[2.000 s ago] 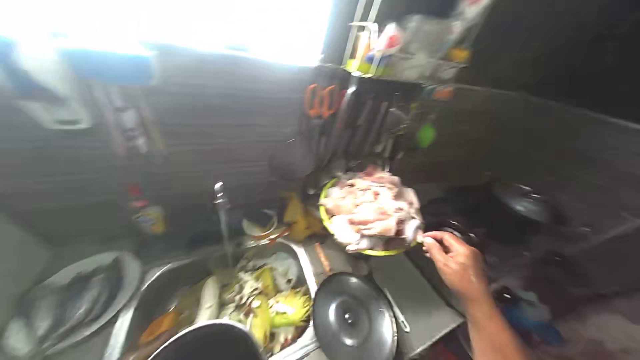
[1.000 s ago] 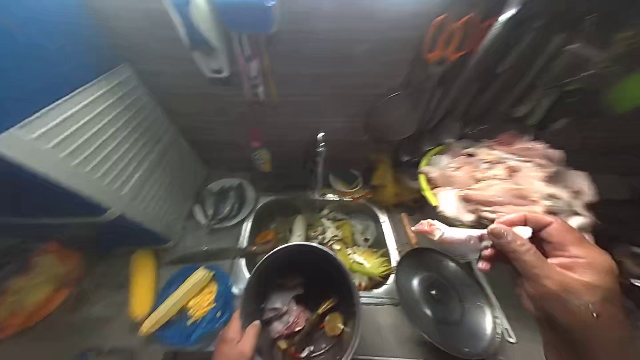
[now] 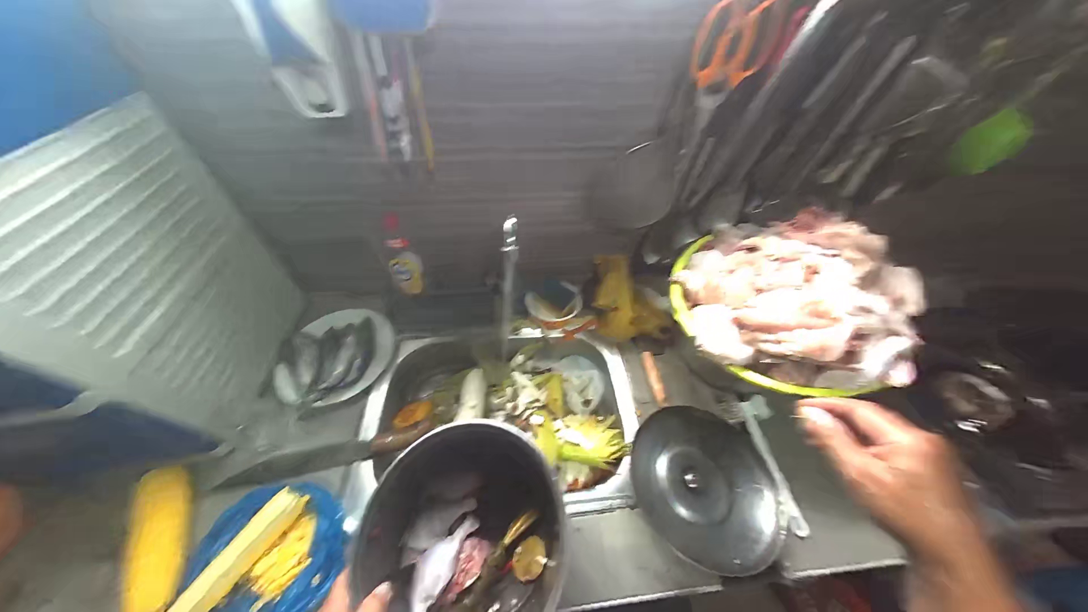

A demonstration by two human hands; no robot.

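My left hand (image 3: 361, 595) grips the near left rim of a deep metal pot (image 3: 552, 544) at the lower middle; inside lie pieces of raw meat (image 3: 446, 561) and a yellow slice. My right hand (image 3: 892, 476) holds nothing that I can see, thumb and fingertips near each other, just below a yellow-green basin (image 3: 748, 378) heaped with raw meat pieces (image 3: 799, 306). Between my hands lies a round metal lid (image 3: 710, 493) with a utensil (image 3: 778, 476) beside it. The pot partly covers the sink, where vegetable scraps (image 3: 569, 416) lie.
Behind the sink (image 3: 625, 374) stands a faucet (image 3: 509, 255). To the left are a plate of fish (image 3: 331, 357), a knife (image 3: 297, 463), corn cobs (image 3: 157, 535) and a blue plastic bag (image 3: 212, 527). Orange-handled scissors (image 3: 722, 51) and utensils hang on the wall.
A second ago my right hand held a meat piece over the lid; now that piece is out of it and the hand is below the basin. My left hand stays on the pot.
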